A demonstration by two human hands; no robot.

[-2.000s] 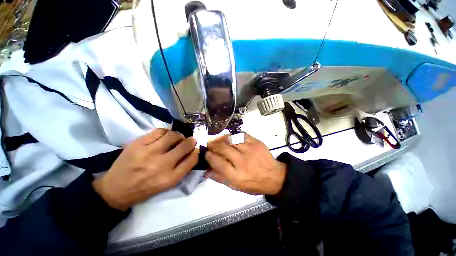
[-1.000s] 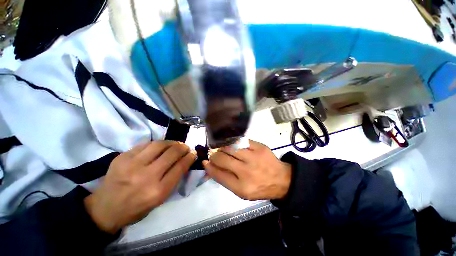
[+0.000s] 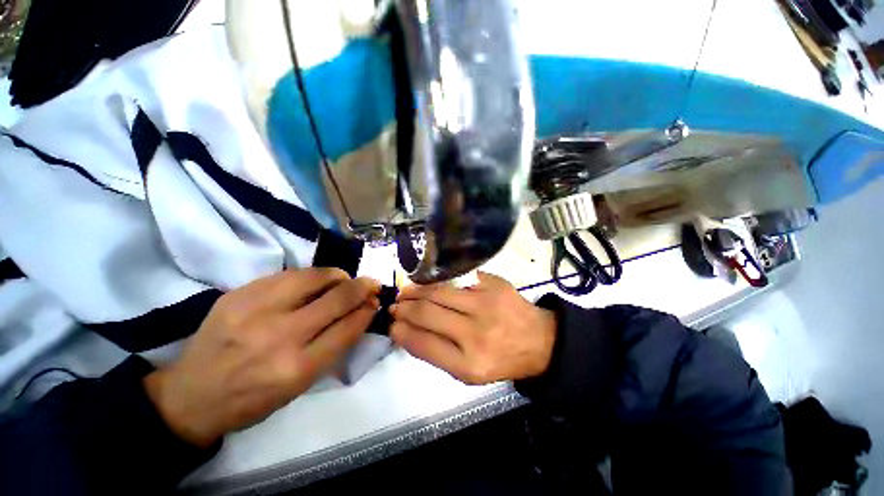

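Observation:
White fabric panels [image 3: 87, 228] with black strips [image 3: 242, 186] spread over the left of the table and run under my left hand. My left hand [image 3: 276, 339] pinches the fabric edge, with a black strip between its fingertips and those of my right hand. My right hand [image 3: 475, 327] holds the same edge from the right, its fingertips close to my left ones. Both hands are just in front of the sewing machine [image 3: 669, 97]. The shiny curved metal guard [image 3: 475, 136] hides the needle and part of the presser foot.
Black shears [image 3: 584, 263] lie under the machine arm. The ribbed tension knob [image 3: 564, 215] is above them. Red-handled snips [image 3: 747, 266] lie at the table's right end. Black fabric [image 3: 92, 39] lies at the upper left. A ruler strip [image 3: 388, 436] edges the table front.
The view has shifted, so the metal guard appears larger and further right than two seconds ago. Both hands keep hold of the fabric at nearly the same place, with only slight finger movement.

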